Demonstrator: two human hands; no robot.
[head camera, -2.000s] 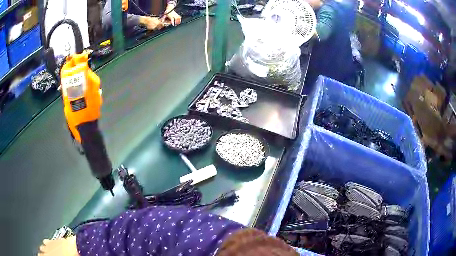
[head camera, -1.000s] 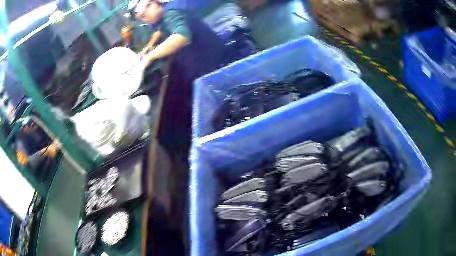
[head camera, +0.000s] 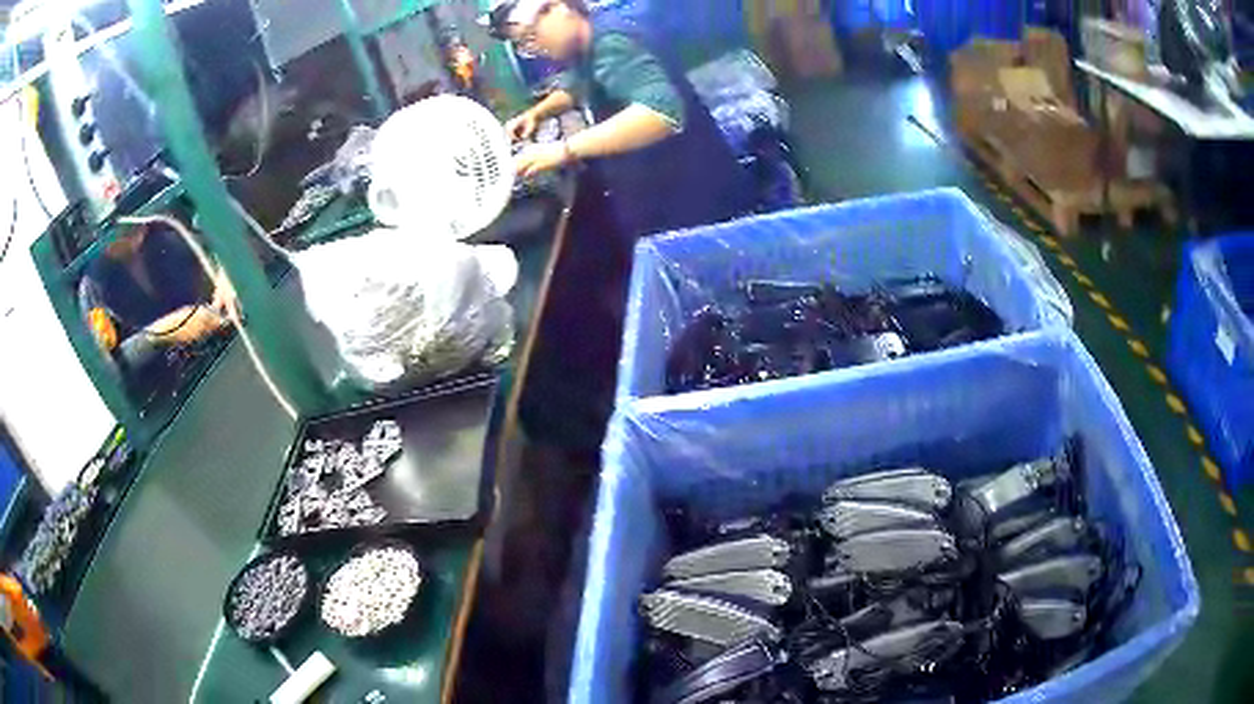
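Neither of my hands is in the picture. Nearest in front of me is a blue plastic crate (head camera: 619, 550) with a clear liner. Grey ribbed power adapters (head camera: 887, 550) with black cords lie in rows inside it. A second blue crate (head camera: 853, 227) adjoins it behind and holds dark corded pieces (head camera: 825, 323).
On the green bench at left are a black tray (head camera: 440, 475) with grey plates, two round screw dishes (head camera: 268, 596) (head camera: 371, 591), a white mallet (head camera: 305, 678), a clear bag (head camera: 399, 310) and a white basket (head camera: 447, 165). The orange screwdriver (head camera: 21, 619) is cut off. A person (head camera: 640, 117) stands beyond.
The view has swung right from the bench to the crates. My purple sleeve and hand, seen at the bottom left two seconds ago, are out of the picture.
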